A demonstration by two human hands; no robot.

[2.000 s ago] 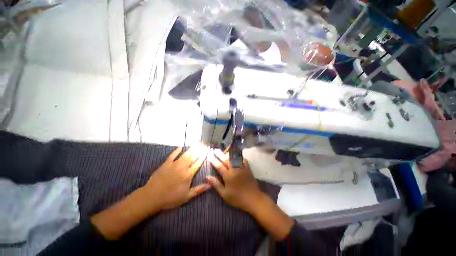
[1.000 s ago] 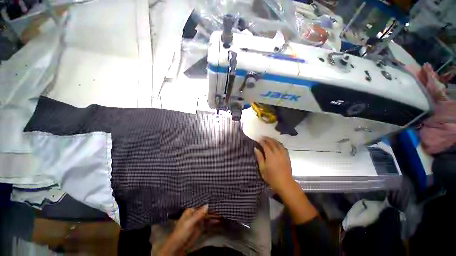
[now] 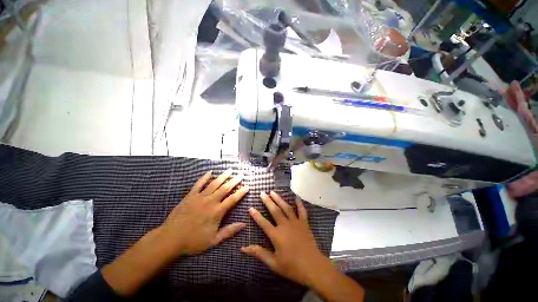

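A dark checked fabric panel (image 3: 135, 194) lies flat across the front of the table, its upper edge under the lit needle area of the white sewing machine (image 3: 348, 124). A white lining piece (image 3: 56, 236) lies on its left part. My left hand (image 3: 203, 215) lies flat on the panel, fingers spread, left of the presser foot. My right hand (image 3: 289, 239) also lies flat on the panel, fingers spread, just in front of the foot. Neither hand grips anything. The needle and foot are hard to make out in the glare.
Cream-white sheets (image 3: 82, 88) lie left of the machine. A clear plastic bag (image 3: 318, 23) is behind it. Pens (image 3: 371, 105) lie on the machine head. A dark scrap (image 3: 349, 177) and a small yellow item (image 3: 322, 166) are under the arm. A marked strip (image 3: 389, 259) runs along the front edge.
One second ago my left hand was at the panel's near edge and my right at its right edge; both now lie flat on it near the foot. The panel appears further left and closer.
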